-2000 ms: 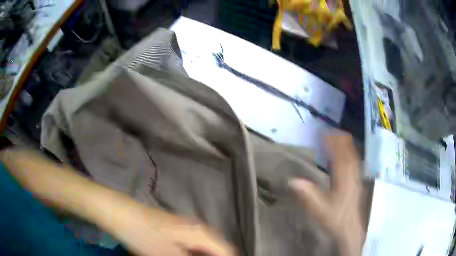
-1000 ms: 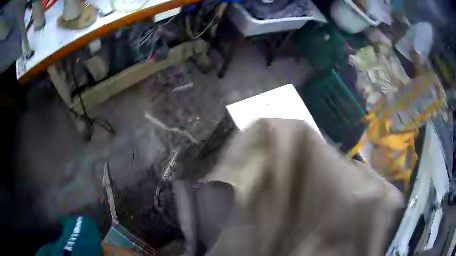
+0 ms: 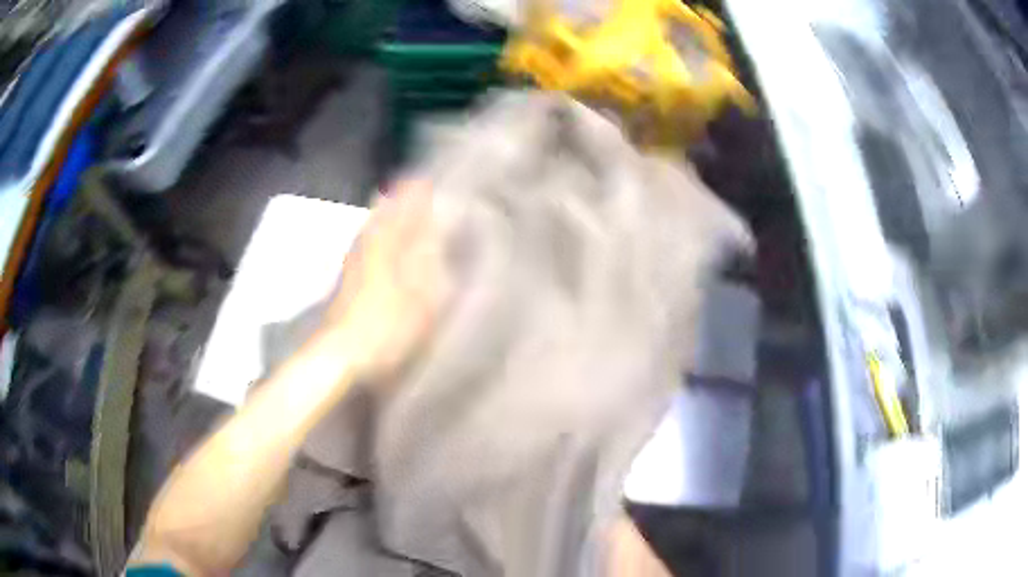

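Observation:
A large grey-brown garment panel (image 3: 541, 304) hangs bunched and blurred in the middle of the view, raised above the white side board. My left hand (image 3: 400, 271) is at the panel's left edge with the fingers against or behind the cloth; blur hides whether they grip it. Of my right hand's side, only a blurred bit of skin (image 3: 634, 550) shows at the bottom edge, right of the panel; the fingers cannot be made out. More grey-brown cloth (image 3: 338, 547) lies low at the left, below my left forearm.
The white side board (image 3: 276, 254) shows left and right behind the cloth. Yellow fabric ties (image 3: 631, 51) and a green crate-like object (image 3: 434, 85) are at the top. A white machine table edge (image 3: 806, 214) runs down the right, with a small yellow tool (image 3: 888, 394) in its recess.
The view has swung from the floor and far table back over the side board. The cloth now stands bunched in the centre, and my left hand has come into view at its left edge.

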